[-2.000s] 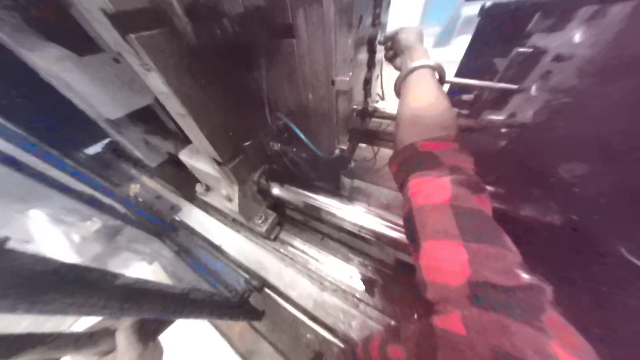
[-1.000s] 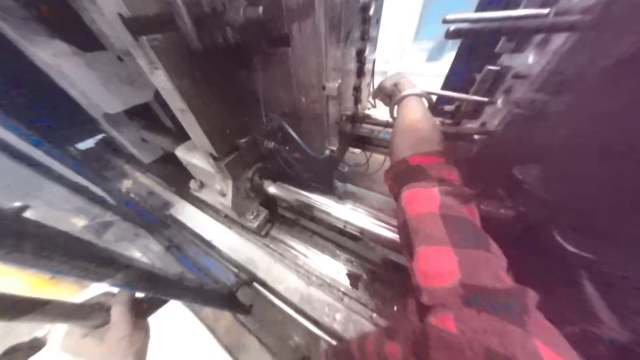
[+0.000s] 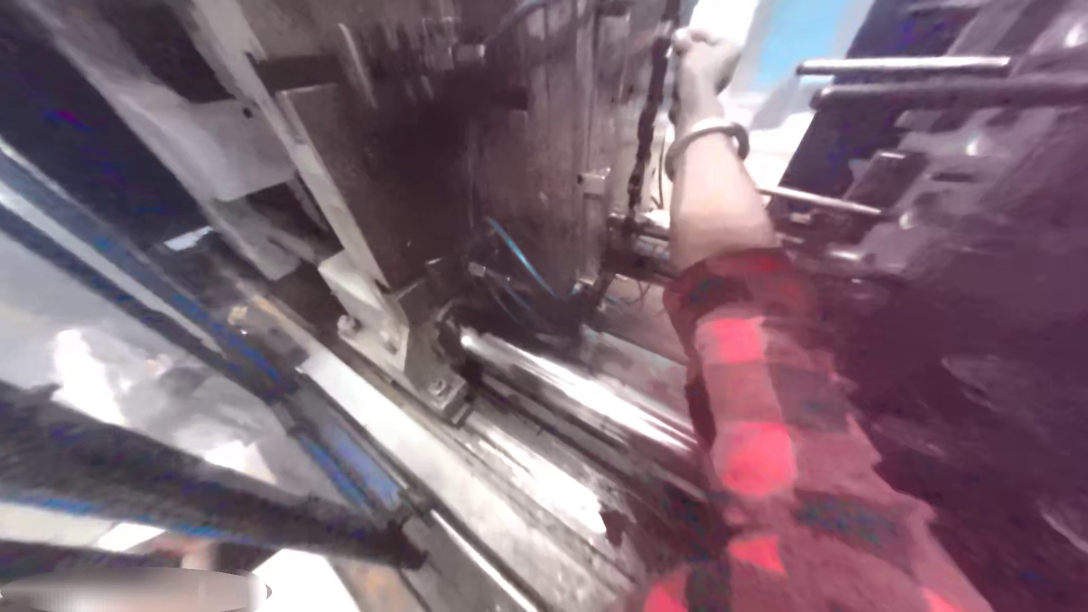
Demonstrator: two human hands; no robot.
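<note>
My right hand (image 3: pixel 705 59) reaches up at the top, its fingers curled beside a dark hanging chain or cable (image 3: pixel 653 110); whether it grips anything is unclear. A bangle (image 3: pixel 710 132) circles the wrist, below which comes a red and black checked sleeve (image 3: pixel 756 408). At the lower left, a blurred skin-toned patch (image 3: pixel 200 554) beneath a dark bar (image 3: pixel 187 484) may be my left hand, mostly hidden. Between the arms lies a shiny metal rod (image 3: pixel 586 391), running from a bolted bracket (image 3: pixel 391 331) of a large machine.
A tall dark metal plate (image 3: pixel 408 170) stands left of the chain, with a thin blue tube (image 3: pixel 523 255) low beside it. Metal bars (image 3: pixel 909 65) jut out at the upper right. Blue-edged rails (image 3: pixel 195 314) slant across the left, and a large dark surface (image 3: pixel 977 340) fills the right.
My right hand is higher in the view, with its arm stretched up beside the chain. The hand seen at the lower left earlier is now largely out of sight.
</note>
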